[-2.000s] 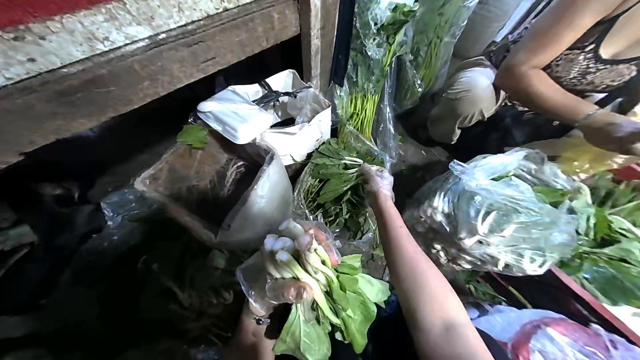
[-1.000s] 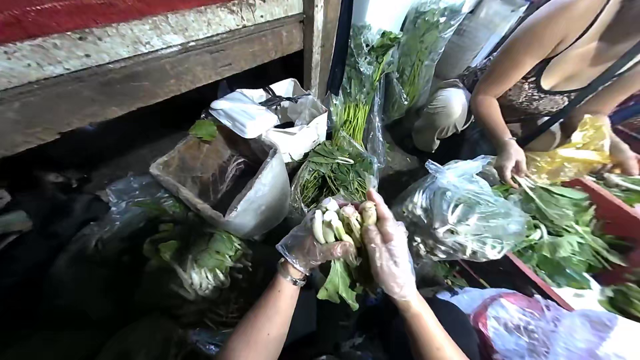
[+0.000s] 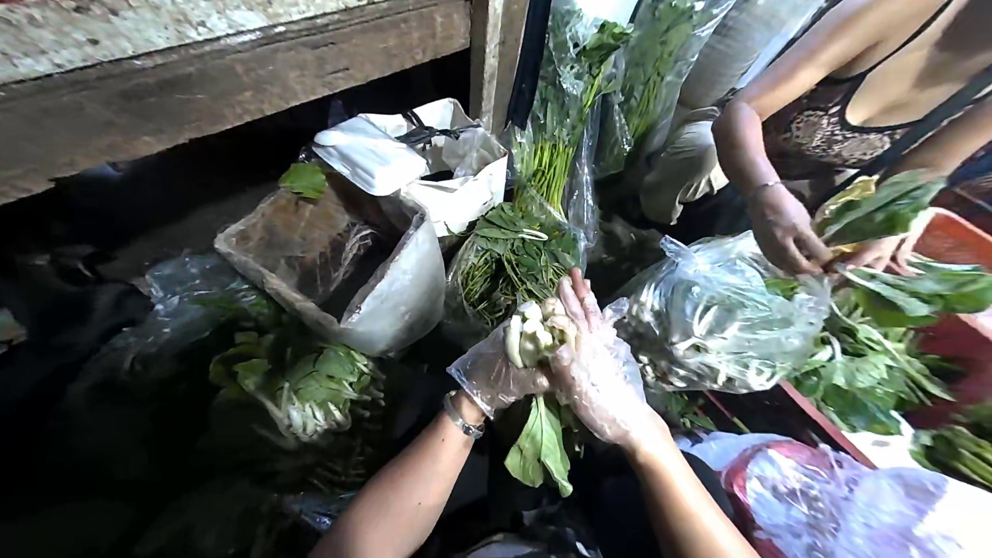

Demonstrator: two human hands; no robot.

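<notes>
A bunch of leafy greens with thick white stems (image 3: 535, 333) is between my hands, its cut ends facing up and its leaves hanging below. My left hand (image 3: 496, 376), in a clear plastic glove with a metal band at the wrist, is closed around the bunch. My right hand (image 3: 593, 372), gloved too, lies with extended fingers against the right side of the stems. Just beyond my hands stands an opened bag of thin-stemmed greens (image 3: 515, 267). Right of my right hand is a clear plastic bag of whitish vegetables (image 3: 721, 318).
An open worn box (image 3: 403, 287) and a white bag (image 3: 457, 194) stand beyond, under a wooden beam (image 3: 232, 85). More greens (image 3: 318, 387) lie at left. Bagged long-stemmed greens (image 3: 550, 155) stand upright. At right, a person's hands (image 3: 790, 232) hold leaves above a red crate (image 3: 829, 426).
My right hand has come back from the bag of thin-stemmed greens to the white-stemmed bunch. The bunch has turned from lying sideways to stem ends up. The other person has lifted some leaves.
</notes>
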